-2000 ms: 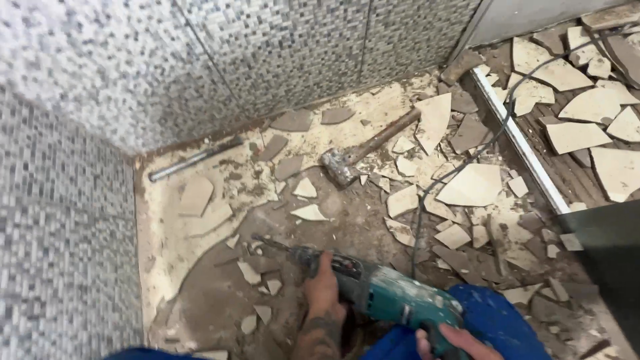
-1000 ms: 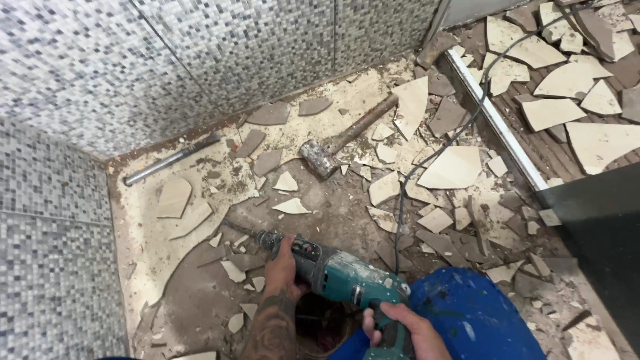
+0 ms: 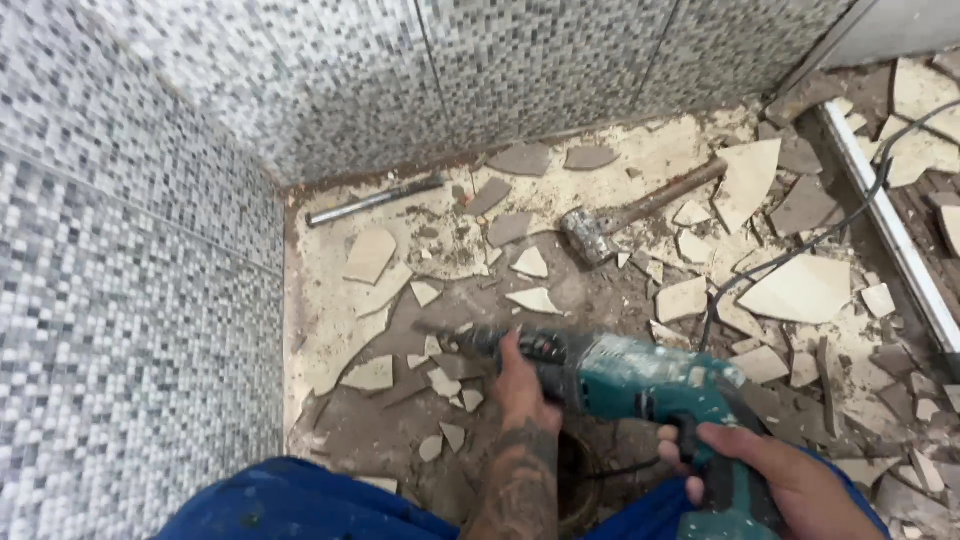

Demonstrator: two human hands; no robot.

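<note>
A teal and black rotary hammer drill [image 3: 645, 379] lies level across the lower middle, its bit pointing left over the broken floor. My left hand [image 3: 521, 386] is wrapped around its front part near the chuck. My right hand [image 3: 757, 465] grips the rear handle, fingers by the trigger. The blurred bit tip is close to tile shards [image 3: 371, 373]; whether it touches the floor I cannot tell. Beyond the drill, a club hammer [image 3: 589, 236] with a wooden handle rests on the rubble. A metal chisel or bar [image 3: 375, 201] lies near the wall corner.
Mosaic-patterned walls [image 3: 360, 90] meet in a corner at the left. A black cable [image 3: 795, 259] runs across broken tiles [image 3: 802, 289] to the right, over a metal threshold rail [image 3: 892, 217]. A round hole [image 3: 574, 480] in the floor lies between my blue-clad legs.
The view has shifted, with the corner now farther right in it. Both my hands stay on the drill, whose bit still points left over the broken floor.
</note>
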